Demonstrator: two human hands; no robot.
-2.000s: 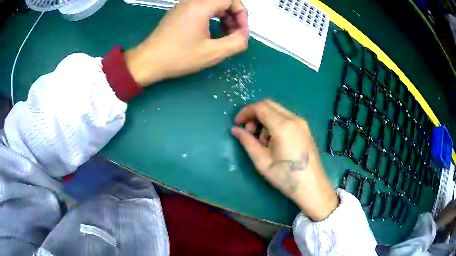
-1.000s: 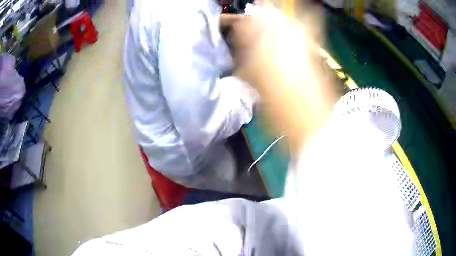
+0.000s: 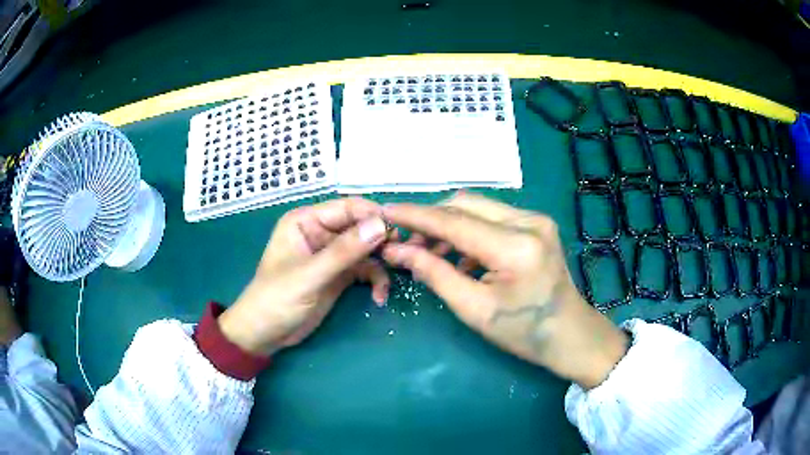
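Note:
My left hand (image 3: 306, 267) and my right hand (image 3: 506, 275) meet at the middle, just below the trays. Their fingertips pinch a small dark component (image 3: 388, 229) between them, mostly hidden by the fingers. Tiny silvery loose parts (image 3: 408, 298) lie scattered on the green mat under the hands. The left component tray (image 3: 262, 147) is full of small dark parts. The right component tray (image 3: 426, 147) has dark parts only in its upper rows; its lower part is plain white.
Black housing frames (image 3: 598, 213) lie in several rows at right. A white desk fan (image 3: 80, 200) with a thin cable stands at left. A yellow edge (image 3: 426, 64) borders the conveyor. A blue bin (image 3: 802, 133) shows at the far right, and another person's sleeve (image 3: 31, 378) at lower left.
The view has swung back from the aisle and the neighbouring person to the bench. My hands, apart two seconds ago, are now together at a small part.

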